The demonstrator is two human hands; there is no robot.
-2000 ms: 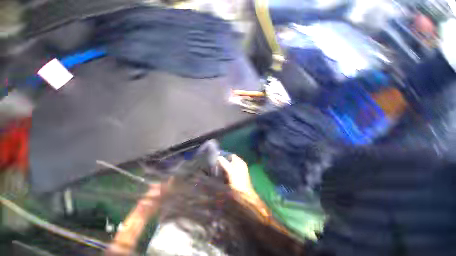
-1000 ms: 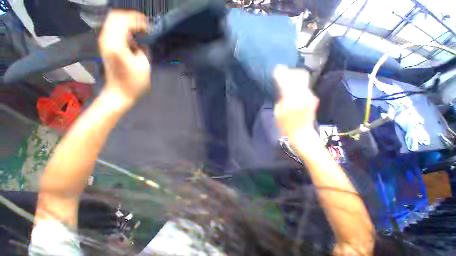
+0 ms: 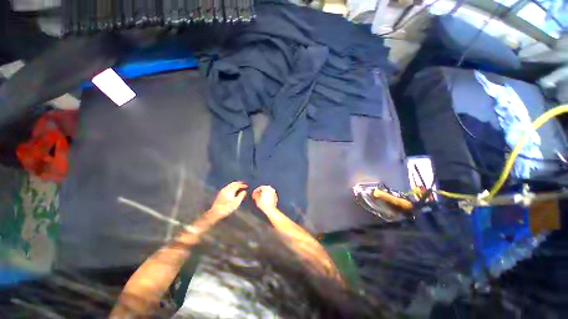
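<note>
Dark navy trousers [image 3: 280,146] lie on the padded ironing table [image 3: 143,162], their legs reaching toward me and their upper part merging with a crumpled navy heap [image 3: 349,81] at the far side. My left hand [image 3: 230,198] and my right hand [image 3: 266,197] are close together, fingers bent in, at the near ends of the legs. They seem to pinch the cloth there. Strands of hair blur the area just below my hands. The steam iron [image 3: 389,202] with its brown-orange handle rests at the table's right end.
The iron rest [image 3: 421,172] is at the right edge. A yellow hose [image 3: 514,156] runs along a pale rod. A second padded table [image 3: 464,106] holds pale blue cloth. A blue crate [image 3: 498,230] is at right. A white card [image 3: 113,86] and an orange-red bag [image 3: 47,149] are left.
My hands were raised and apart, holding up dark cloth; they are now low and close together. The trousers now lie flat on the table with legs toward me. The view has tilted down.
</note>
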